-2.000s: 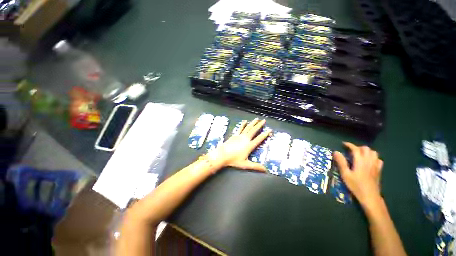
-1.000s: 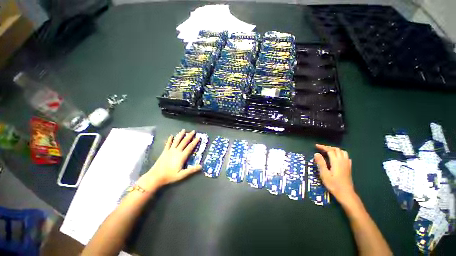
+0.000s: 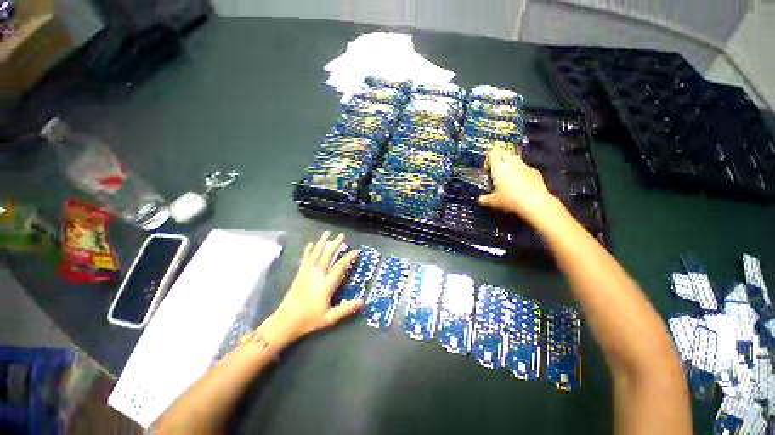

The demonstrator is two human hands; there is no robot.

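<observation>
A row of several blue circuit boards with pale key pads (image 3: 456, 313) lies on the dark green table. My left hand (image 3: 316, 285) rests flat with fingers spread over the left end of the row, partly covering a board. My right hand (image 3: 512, 183) reaches into the front of the right filled column of the black component tray (image 3: 557, 140). Its fingertips touch the boards packed there (image 3: 493, 115); whether it grips one is hidden.
White dotted dome sheets (image 3: 200, 314) lie at left beside a smartphone (image 3: 148, 280), a red packet (image 3: 87, 242), a bottle (image 3: 106, 178) and a small white case (image 3: 188, 206). Finished boards (image 3: 722, 340) are piled at right. Empty black trays (image 3: 680, 119) and white sheets (image 3: 382, 64) lie behind.
My right hand has moved from the right end of the board row up to the tray. My left hand has moved from mid-row to the left end, and the boards there are now uncovered.
</observation>
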